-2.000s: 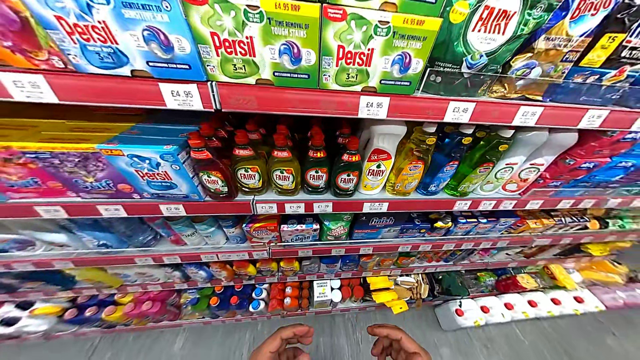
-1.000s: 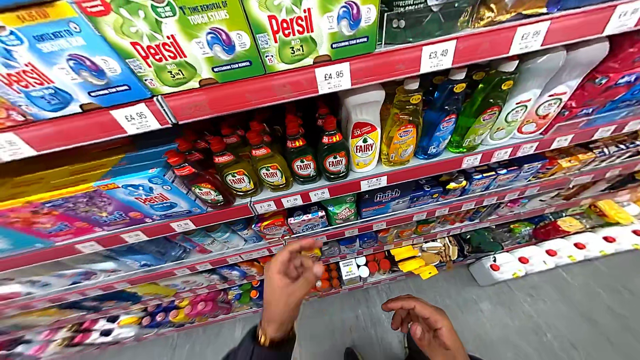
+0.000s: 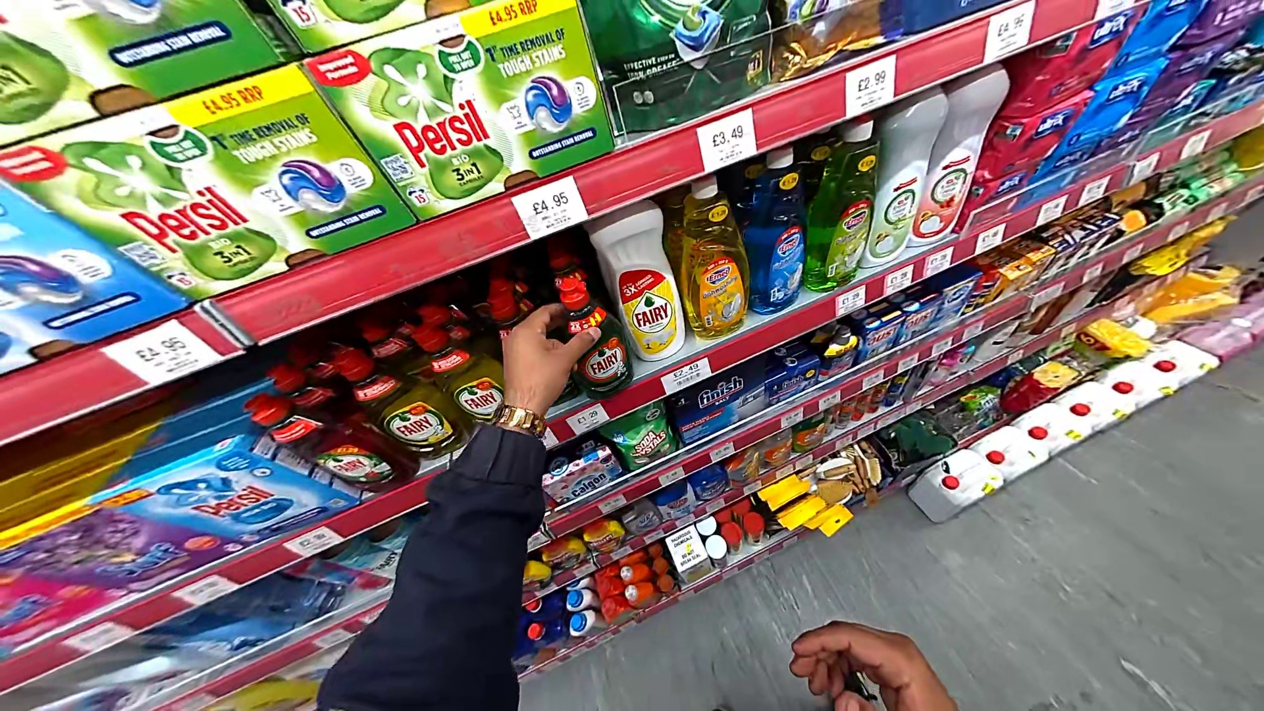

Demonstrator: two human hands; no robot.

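My left hand point(image 3: 541, 357), a metal bracelet at its wrist, reaches onto the shelf. Its fingers are at the neck of a dark green Fairy washing-up liquid bottle point(image 3: 604, 363) with a red cap; whether they grip it is hard to tell. More red-capped Fairy bottles point(image 3: 420, 420) stand to the left of the hand. Just right of the dark green bottle is a large white Fairy bottle point(image 3: 647, 296), followed by a yellow bottle point(image 3: 716, 276). Low in the view, over the floor, my right hand point(image 3: 869, 664) has its fingers loosely curled; a small dark thing shows by them, not clear enough to name.
A red shelf edge point(image 3: 385, 265) with price tags runs above the bottles, carrying green Persil boxes point(image 3: 464, 109). Lower shelves hold Finish boxes point(image 3: 718, 400) and other cleaning goods. White containers with red caps point(image 3: 1027, 454) line the grey floor point(image 3: 987, 592) at the right.
My left hand has moved from in front of the lower shelves up to the dark green Fairy bottle. The right hand stays low. The view has moved closer to the shelf.
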